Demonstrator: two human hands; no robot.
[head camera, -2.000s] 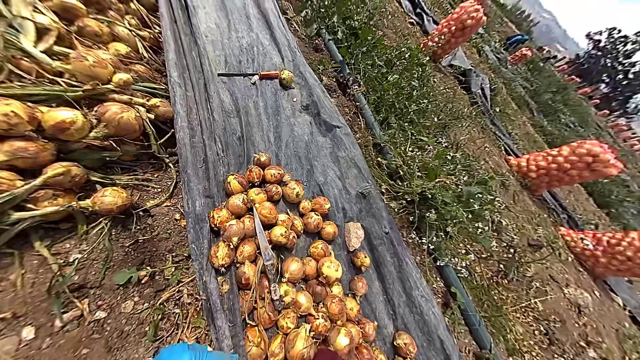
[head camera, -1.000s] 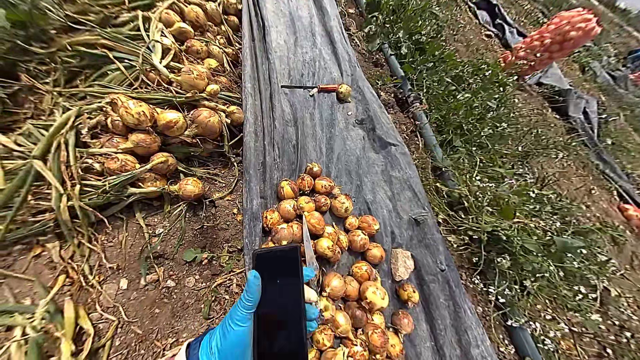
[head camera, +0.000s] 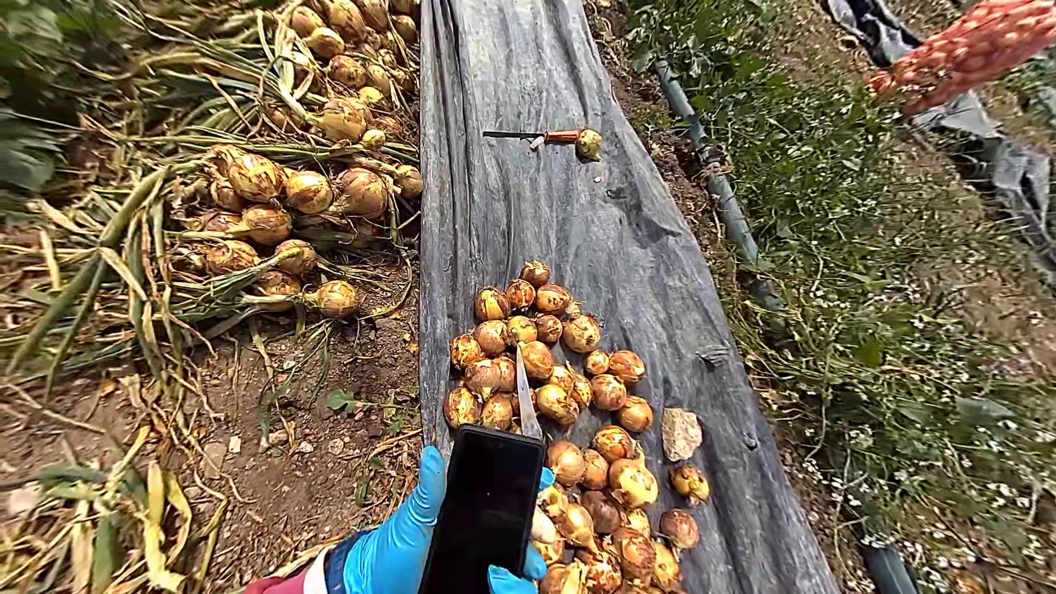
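Observation:
My left hand (head camera: 396, 540), in a blue glove, holds a black smartphone (head camera: 485, 511) upright at the bottom centre. Its thumb lies along the left edge and blue fingertips show at the right edge and over the lower front. The phone's screen is dark. My right hand cannot be made out. Just beyond the phone, a knife blade (head camera: 528, 398) points away over a pile of onions (head camera: 606, 466); its handle is hidden. Farther up the dark ground sheet (head camera: 660, 289), a second knife (head camera: 528, 134) with an orange-red handle lies beside a single onion (head camera: 588, 144).
Onions with long dry leaves (head camera: 309, 194) lie heaped on soil to the left. A pale stone (head camera: 681, 434) rests on the sheet right of the pile. A grey-blue pipe (head camera: 730, 210) runs through weeds on the right, with a filled red mesh sack (head camera: 969, 58) at upper right.
The phone, absent from the earliest frame, is in my left hand one second ago and now. Where only a bit of blue glove showed, the hand is now in view. The view has shifted left.

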